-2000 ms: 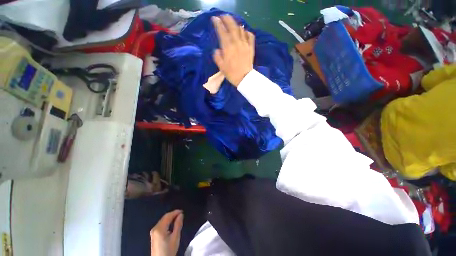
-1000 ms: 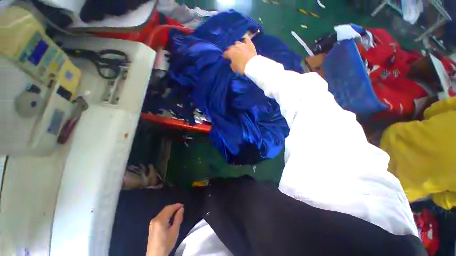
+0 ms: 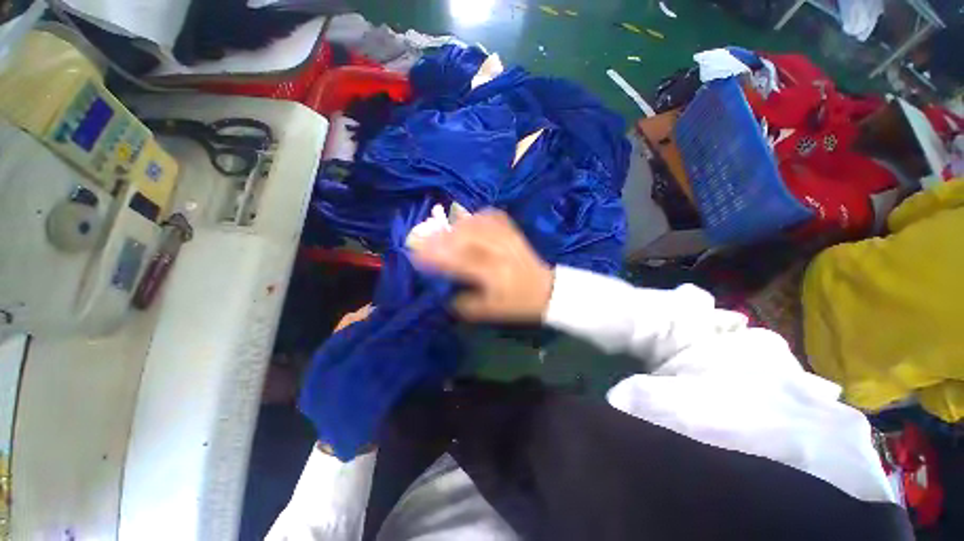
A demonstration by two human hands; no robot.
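A royal-blue garment piece (image 3: 386, 365) hangs in front of me, above my lap at the table's right end. My right hand (image 3: 481, 264) is blurred and grips its upper part, beside a small pale tag or patch (image 3: 431, 227). My left hand (image 3: 354, 317) is mostly covered by the cloth; only some fingertips and the wrist show, so its grip is hidden. Behind lies a large heap of blue pieces (image 3: 571, 180), with more pale patches on it.
The white sewing table (image 3: 201, 370) is at left with the machine's control panel (image 3: 95, 122), dark scissors (image 3: 227, 143) and a reddish tool (image 3: 161, 264). A red basket (image 3: 359, 87) stands behind. At right are a blue basket (image 3: 735, 164), red pieces (image 3: 835, 137) and yellow cloth (image 3: 893, 306).
My right hand has come back from the heap toward my lap with a blue piece. My left hand, bare over my lap before, has moved up and is now mostly under that cloth.
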